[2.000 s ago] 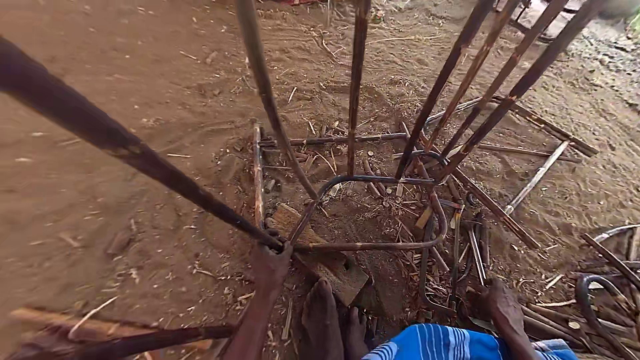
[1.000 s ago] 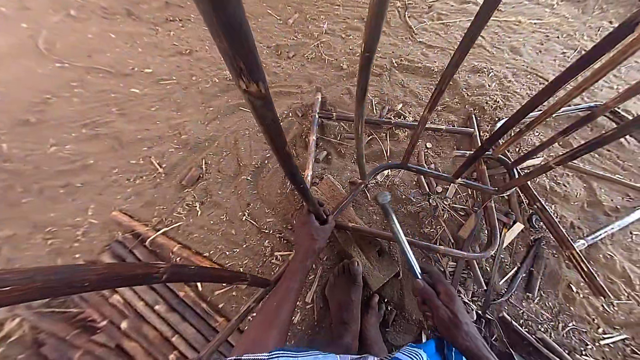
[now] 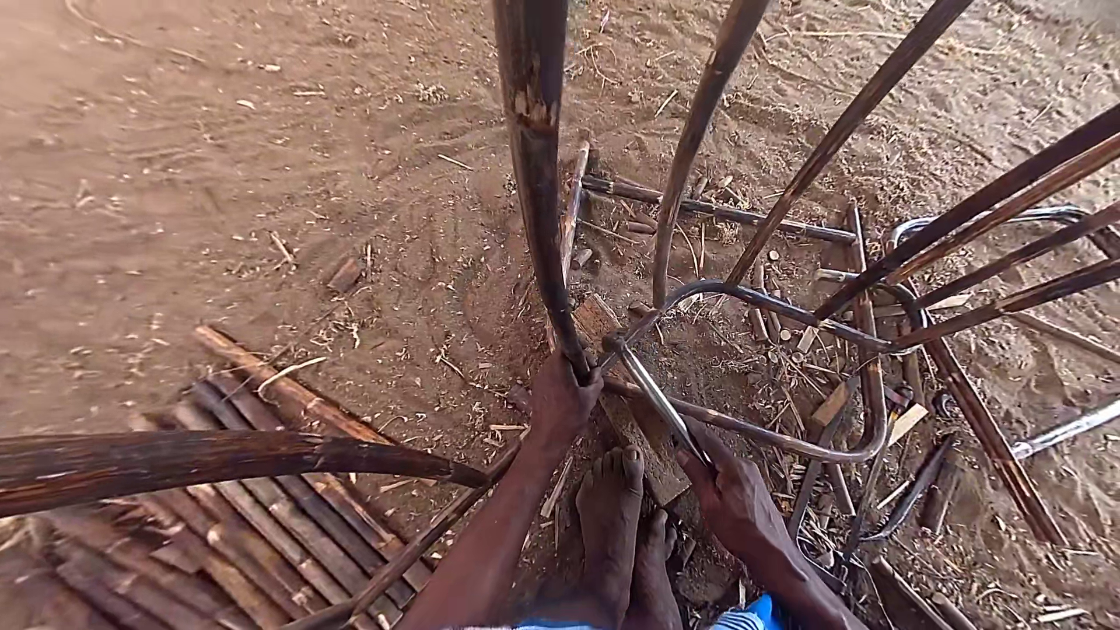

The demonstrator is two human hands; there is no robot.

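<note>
My left hand (image 3: 564,394) grips the lower end of an upright dark pole (image 3: 538,175), where it meets the corner of a bent-cane frame (image 3: 744,429). In my right hand (image 3: 735,490) is a metal hammer (image 3: 652,389), held by its shiny shaft. Its head touches or nearly touches the frame's corner, just right of my left hand. Several more poles rise from the frame's far bar. Beneath the corner lies a wooden block (image 3: 643,446), with my bare feet just below it.
A slatted stack of cane sticks (image 3: 289,507) lies at lower left, under a thick curved pole (image 3: 219,464). A rectangular stick frame (image 3: 717,210) rests beyond on the sandy ground. Offcuts and tools (image 3: 910,490) litter the right side, near a metal tube (image 3: 1067,429).
My right hand was down at the right among the scraps; it then held up the hammer, and now the hammer head is at the frame's corner. My left hand keeps its grip. The view has shifted.
</note>
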